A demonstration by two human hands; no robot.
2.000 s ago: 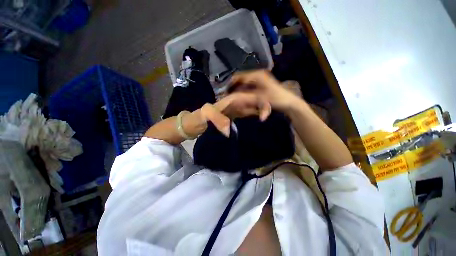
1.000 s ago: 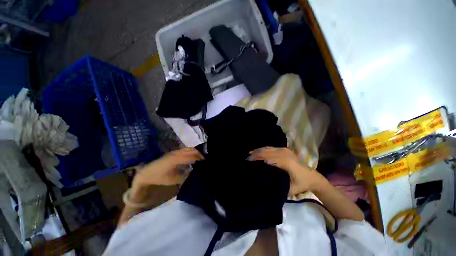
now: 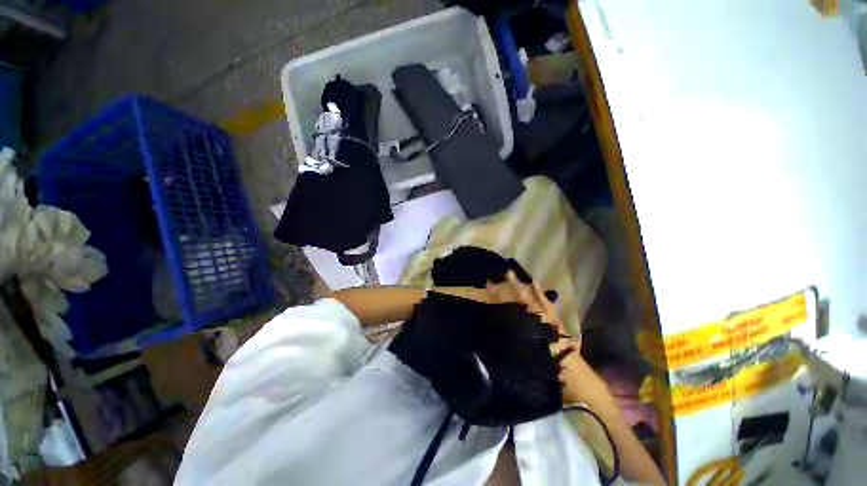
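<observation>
A black fabric bundle (image 3: 475,365) lies on my lap, bent or folded, with part of it beyond my hands. My left hand (image 3: 490,292) reaches across it from the left, partly hidden by the cloth. My right hand (image 3: 551,332) is on its right side, fingers on the cloth and close to my left hand. Both hands are slightly blurred. A black bundle (image 3: 342,199) with a pale tie and white paper leans over the near rim of the white-grey tub (image 3: 295,119). A dark grey roll (image 3: 456,142) with a thin tie lies beside it.
A blue mesh crate (image 3: 204,209) stands left, with crumpled off-white fabric (image 3: 57,237) beyond it. The white table (image 3: 713,171) runs along the right with yellow tape (image 3: 737,337) and cut-off yellow scissor handles (image 3: 715,473). A striped apron (image 3: 547,228) covers my lap.
The black fabric has turned and bunched lower on my lap. My left hand has moved right across it, towards my right hand. The view has shifted, and the scissors are now cut off below.
</observation>
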